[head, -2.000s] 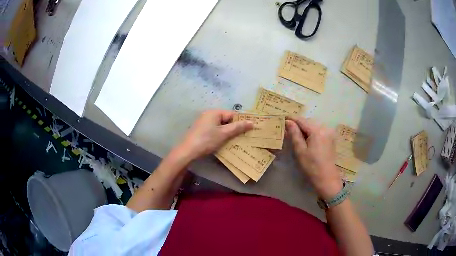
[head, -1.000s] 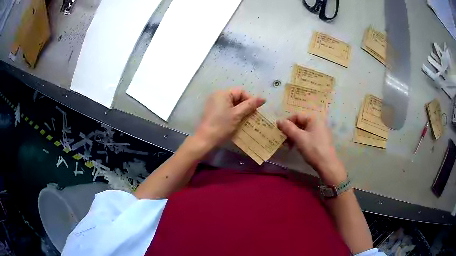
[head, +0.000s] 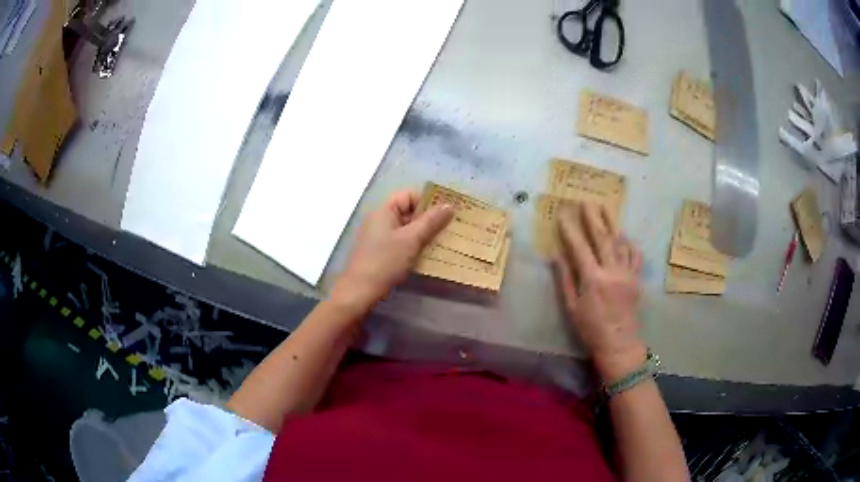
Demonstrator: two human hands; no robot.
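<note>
Small buff printed tickets lie in little piles on the grey table. My left hand point(head: 391, 247) holds a few overlapping tickets point(head: 469, 232) by their left end, thumb on top, near the table's front edge. My right hand point(head: 596, 273) lies flat with its fingers over a ticket at the near end of an overlapping pile point(head: 587, 179); the fingers hide part of it. A single ticket or pile point(head: 613, 122) lies behind, another pile point(head: 693, 102) at the back right, and another point(head: 698, 247) right of my right hand.
Two long white cloth pieces point(head: 339, 122) lie at the left. Black-handled shears point(head: 594, 36) lie at the back. A grey translucent curved ruler point(head: 735, 141) overlaps the right piles. White strips point(head: 816, 132), a red tool point(head: 787, 262) and a dark oblong case point(head: 833, 311) are at the right.
My right hand has left the tickets in my left hand and moved onto the middle pile. The held tickets now lie more level and overlap. The view has shifted slightly.
</note>
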